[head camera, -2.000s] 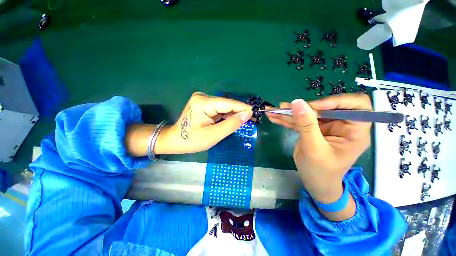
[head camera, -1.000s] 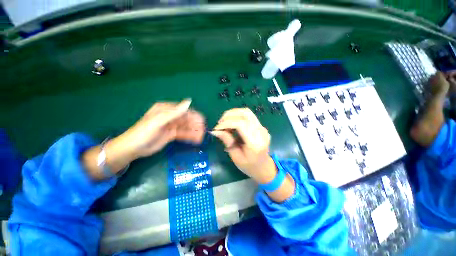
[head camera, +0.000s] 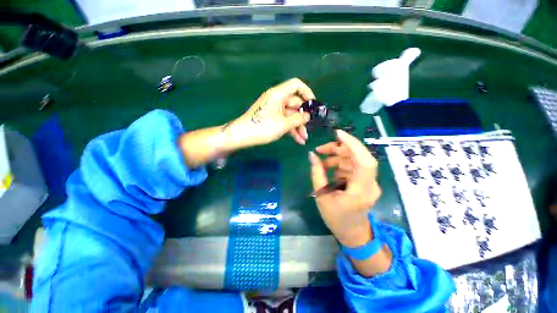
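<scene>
My left hand (head camera: 269, 116) is stretched out over the green bench, its fingertips closed on a glossy black piece (head camera: 315, 109). Small black spidery parts (head camera: 347, 129) lie just beyond and right of it, partly hidden by my hands. My right hand (head camera: 347, 183) is nearer to me, palm turned up, thumb and index finger apart. It holds slim tweezers (head camera: 330, 188) across the palm; most of their length is hidden by the hand. The blue perforated strip (head camera: 255, 220) lies in front of me, over the pale edge rail.
A white tray (head camera: 421, 238) with rows of black parts is at right, a dark blue pad (head camera: 433, 116) and limp white glove (head camera: 391, 84) behind it. A small wired unit (head camera: 165, 84) lies far left. A grey box (head camera: 23, 195) stands at left; clear blister plastic (head camera: 498, 284) is lower right.
The view has shifted. My left hand has reached forward and now holds the glossy black piece. The dark unit beside the white glove is gone from its place. My right hand has turned and opened its fingers.
</scene>
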